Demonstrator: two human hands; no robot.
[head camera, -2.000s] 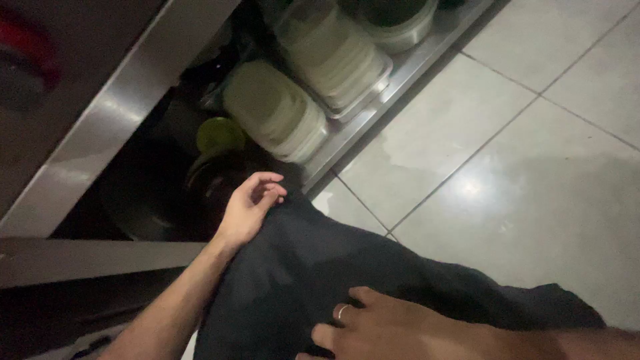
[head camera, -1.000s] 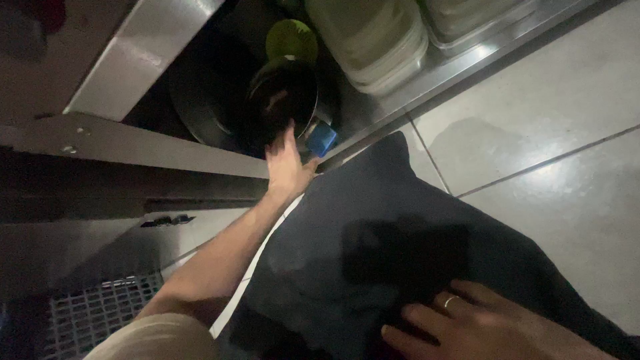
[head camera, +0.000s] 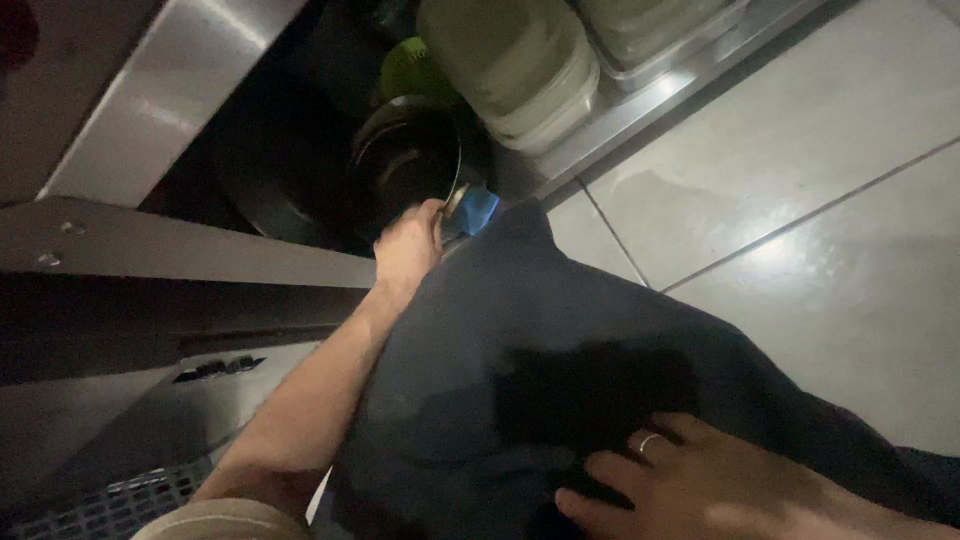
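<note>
My left hand (head camera: 411, 241) reaches onto the low metal shelf, its fingers at the near rim of a dark round pot (head camera: 409, 161); whether they grip it is hidden in shadow. Right beside my fingertips is a small blue object (head camera: 477, 211), too blurred to name. Behind the pot stands a green round item (head camera: 416, 71). My right hand (head camera: 652, 472), with a ring on one finger, lies with its fingers spread over the dark cloth (head camera: 465, 337) that covers my leg, and it holds nothing.
Stacked translucent plastic containers (head camera: 517, 75) stand on the shelf, whose metal edge (head camera: 645, 97) borders pale floor tiles (head camera: 825, 225). A metal frame bar (head camera: 187, 247) with bolts runs left of my left hand. A dark grate (head camera: 127, 495) is at the lower left.
My left hand has moved from beside my covered knee to the dark pot's near rim. The blue object shows since one second ago. My right hand remains over the dark cloth.
</note>
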